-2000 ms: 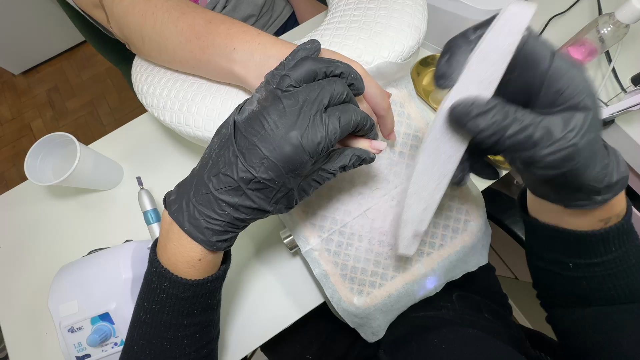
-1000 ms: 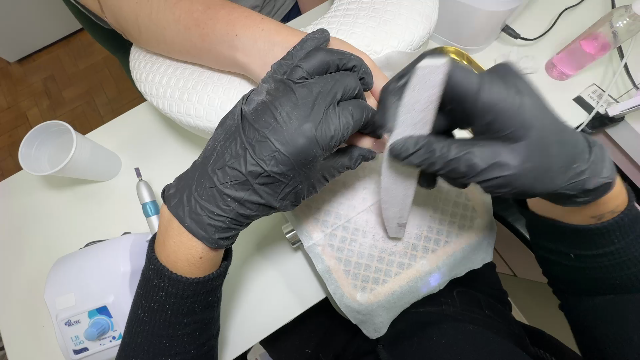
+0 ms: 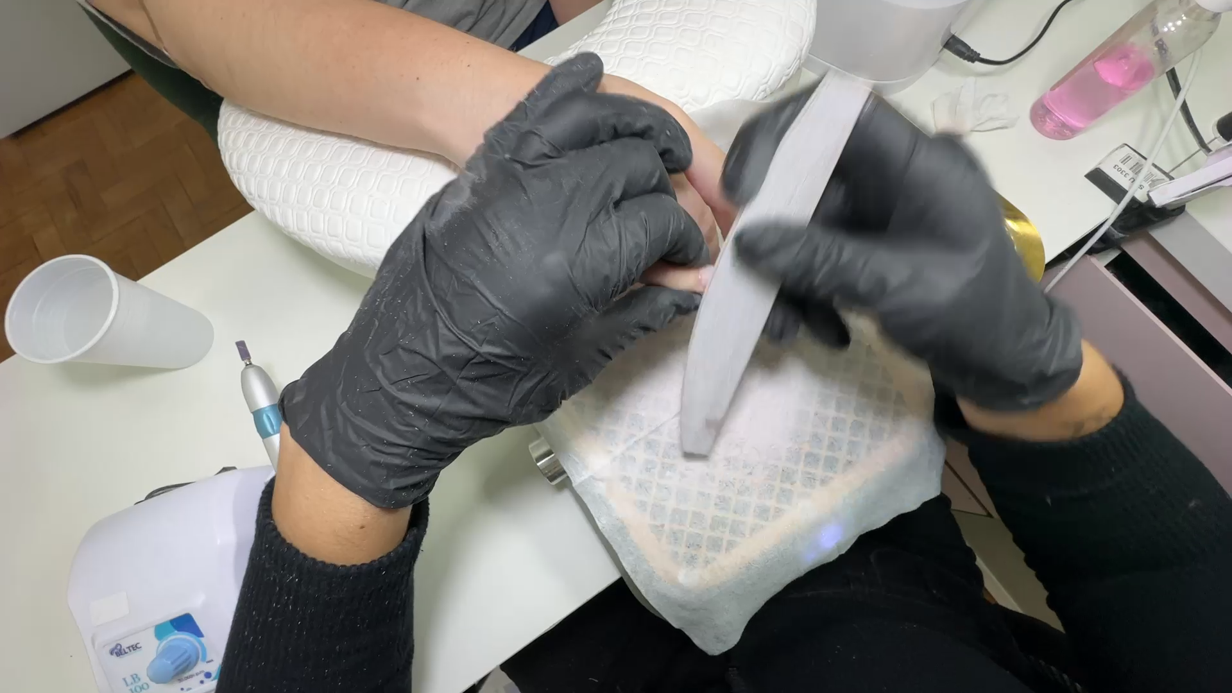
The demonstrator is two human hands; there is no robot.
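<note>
My left hand (image 3: 539,260), in a black glove dusted with fine powder, is closed around a finger (image 3: 677,277) of another person's hand. That person's forearm (image 3: 366,72) lies over a white textured armrest cushion (image 3: 308,202). In my right hand (image 3: 895,231), also black-gloved and partly blurred, is a pale grey nail file (image 3: 746,308), held between thumb and fingers. The file slants across the fingertip, touching or very near the nail; which of the two I cannot tell. Below both hands, a thin white cloth (image 3: 770,481) covers a dust collector with a grid top.
At left stand a translucent plastic cup (image 3: 144,322), an electric nail drill handpiece (image 3: 260,395) and its white control unit (image 3: 173,577). A bottle of pink liquid (image 3: 1097,91), a white device (image 3: 881,38), cables and a gold dish (image 3: 1022,239) are at the upper right.
My right hand has moved left with the file, from apart from the held finger two seconds ago to beside its tip. My left hand keeps its hold.
</note>
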